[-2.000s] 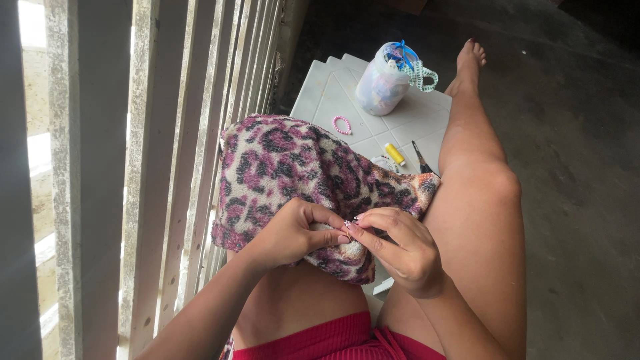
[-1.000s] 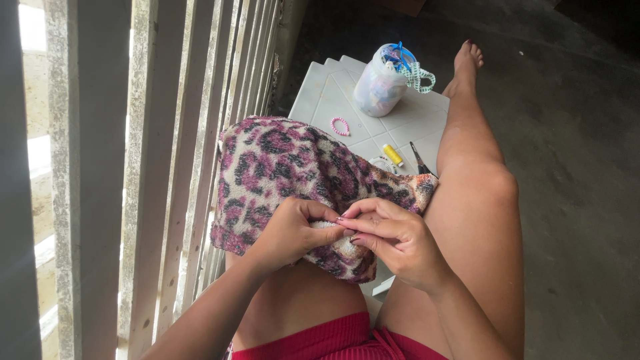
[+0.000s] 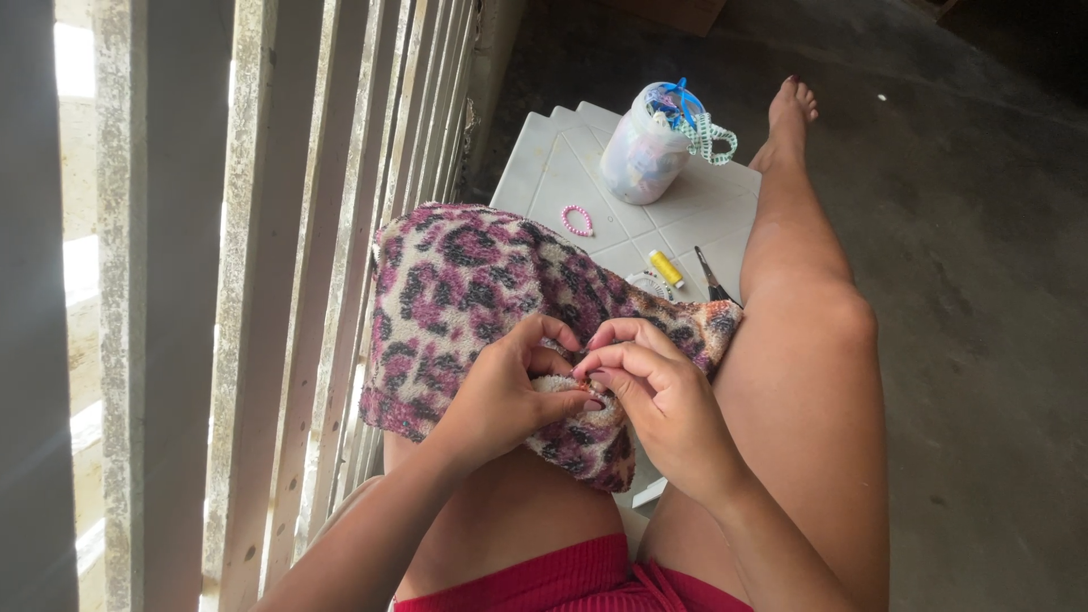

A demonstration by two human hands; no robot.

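A fuzzy leopard-print cloth [image 3: 463,293] in pink, black and cream lies over my lap and the near edge of a white plastic table. My left hand [image 3: 518,391] pinches a fold of it between thumb and fingers. Close beside it, almost touching, my right hand [image 3: 659,391] has its thumb and fingertips together at the same fold. Whether a needle or thread is between the fingertips is too small to tell. Past the cloth lie a spool of yellow thread [image 3: 666,269], a round clear case of pins [image 3: 649,285] and a dark-handled pointed tool [image 3: 712,276], partly hidden.
A translucent plastic jar [image 3: 643,157] holding ribbons and trims stands on the white table [image 3: 544,174], a pink bead bracelet [image 3: 577,221] in front of it. White slats [image 3: 234,306] run along the left. My bare leg [image 3: 786,340] stretches along the table's right side.
The fingers of both hands have shifted at the fold; my right fingers are now more spread and curled. The cloth and the things on the table stay where they were.
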